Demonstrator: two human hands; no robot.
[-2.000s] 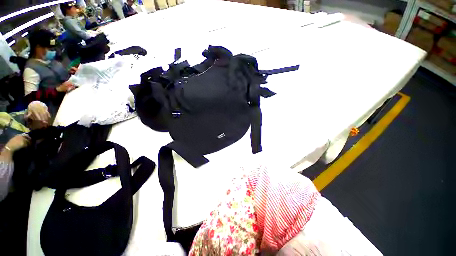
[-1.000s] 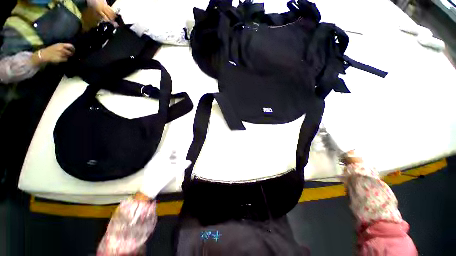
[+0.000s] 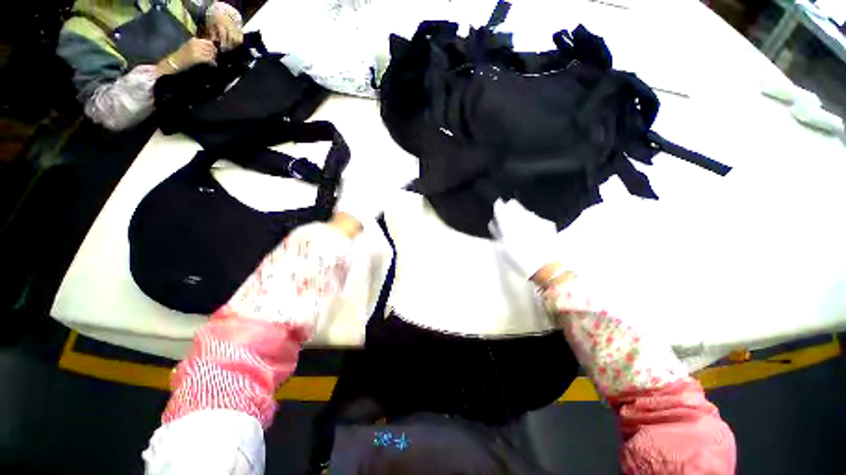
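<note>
A black crescent bag hangs at the table's near edge against my apron, its upper edge a thin pale line. One dark strap runs up from its left corner. My right hand, in a white glove and blurred, is at the lower edge of the black bag pile. My left hand, white-gloved and hard to tell from the white table, is between the pile and a finished black bag. Its fingers do not show clearly. I cannot tell whether either hand grips anything.
A co-worker's hands hold black bags at the upper left. A crumpled pale bundle lies behind them. The white-covered table curves across the view. A yellow floor line shows below its edge.
Both hands have moved inward and forward, the right one to the pile's lower edge. The front bag's right strap no longer shows beside it. The view has shifted slightly.
</note>
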